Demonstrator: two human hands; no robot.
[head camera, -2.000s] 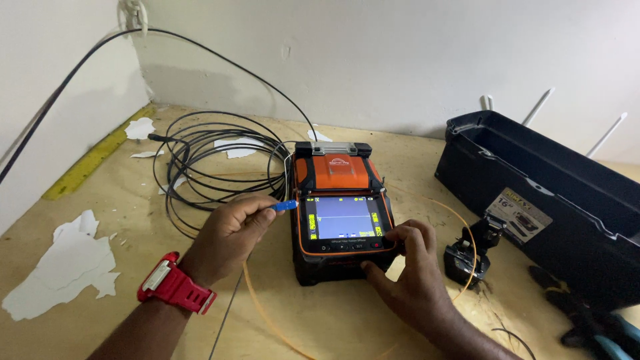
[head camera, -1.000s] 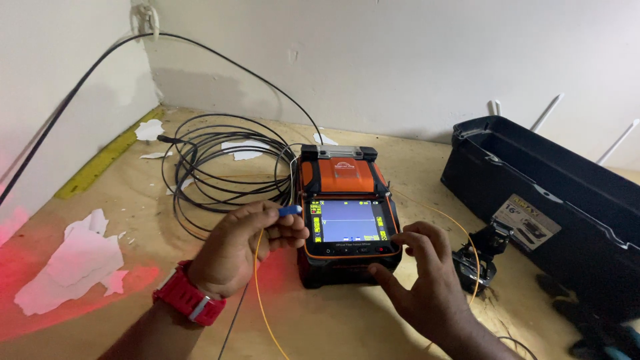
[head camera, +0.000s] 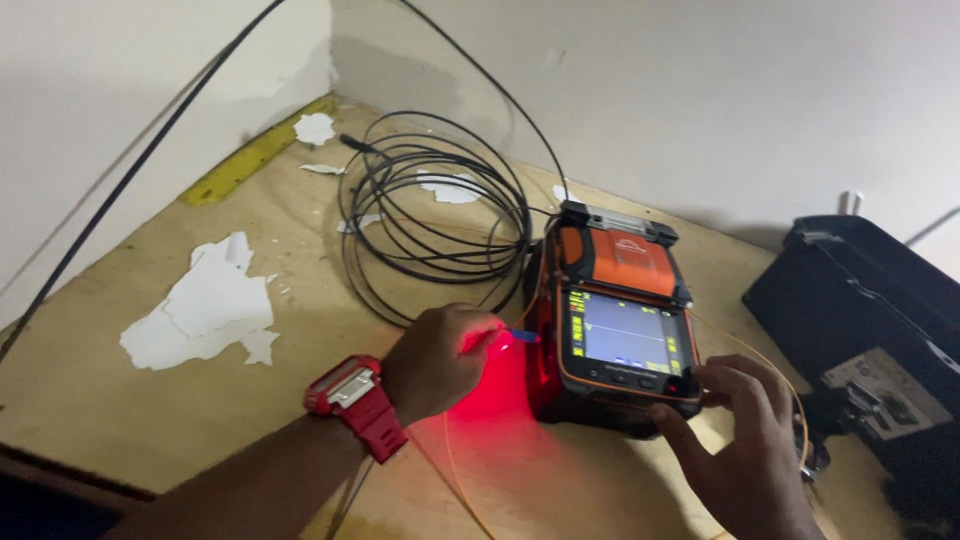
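Observation:
An orange and black fusion splicer (head camera: 622, 322) stands on the plywood surface with its screen lit. My left hand (head camera: 446, 360), wearing a red watch (head camera: 356, 397), pinches a small blue fiber connector (head camera: 521, 335) just left of the splicer's body. Red light glows around its fingers and on the wood below. My right hand (head camera: 739, 427) rests against the splicer's lower right corner, thumb at the front edge and fingers by the buttons, gripping nothing that I can see. A thin orange fiber (head camera: 454, 457) runs below my left hand; another orange stretch (head camera: 765, 364) curves right of the splicer.
Coiled black cable (head camera: 442, 270) lies behind my left hand. A dark toolbox (head camera: 847, 277) stands at the right, with a dark metal tool (head camera: 814, 454) partly hidden near it. White flakes (head camera: 210, 307) and a yellow strip (head camera: 259, 154) lie at the left, near the wall.
The red glow, at the left a second ago, now lies beneath my left hand and on the splicer's side. The blue connector has turned towards the splicer. The view has shifted and tilted.

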